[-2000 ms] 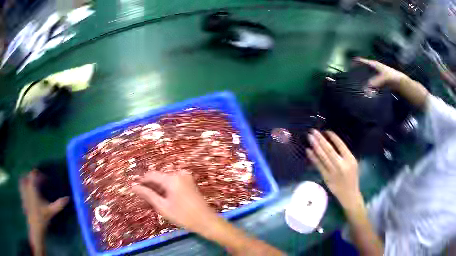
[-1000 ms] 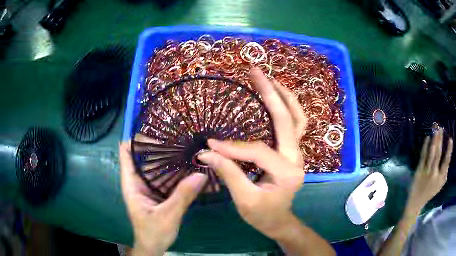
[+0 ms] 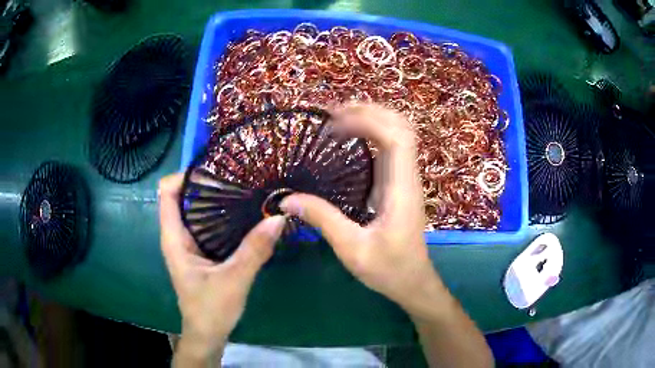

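Observation:
A black fan grille is held up in both hands over the front left of the blue parts tray. My left hand grips its left and lower rim, with the thumb near the hub. My right hand holds its right side, fingers blurred around the rim and thumb on the hub. A copper-coloured trim ring sits at the grille's hub under my thumbs; whether it is fully seated is hidden. The blue tray is heaped with loose copper rings.
Bare grilles lie overlapping left of the tray. A ringed grille lies at far left. More ringed grilles lie at right. A white plastic piece is by the tray's front right corner. A person's pale sleeve shows at lower right.
My right hand's fingers have closed from pointing outward to around the grille's right rim, and both thumbs are now at the hub. The neighbouring person's hand at right has left view.

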